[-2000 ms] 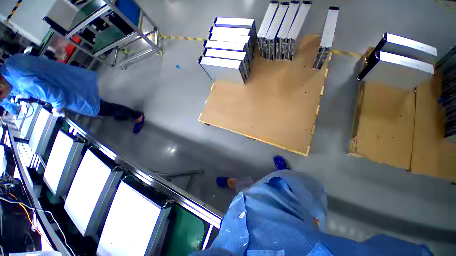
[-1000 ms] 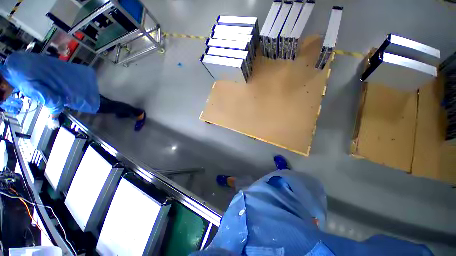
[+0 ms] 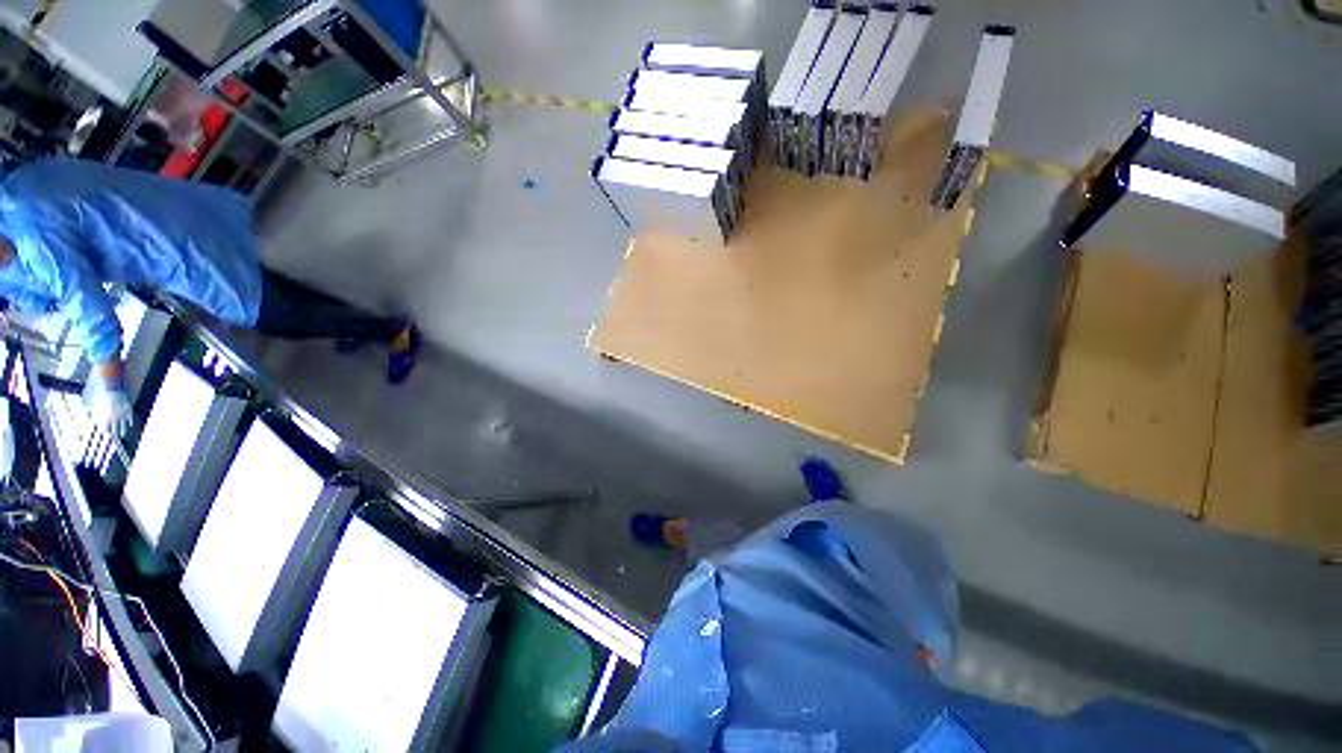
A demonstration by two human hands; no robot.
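Observation:
Neither of my hands is in view; only my blue coat, legs and shoes show at the lower middle. Nearest in front of me, a chassis with a white top [image 3: 375, 636] lies flat on the line at the lower left. Several more lie in a row behind it, up to the left. A green carrier board [image 3: 542, 680] shows beside the nearest chassis. The conveyor side rail [image 3: 442, 518] runs between the units and my body.
A pallet with board top [image 3: 780, 331] holds several upright chassis [image 3: 673, 177] at its far side. Another pallet [image 3: 1126, 383] stands at the right with upright units. A person in a blue coat [image 3: 147, 243] leans over the line's far end. A metal cart [image 3: 331, 88] stands behind.
The other person has shifted left and now reaches a gloved hand over the far units. The row on the line looks nearly unchanged. My body has not visibly moved.

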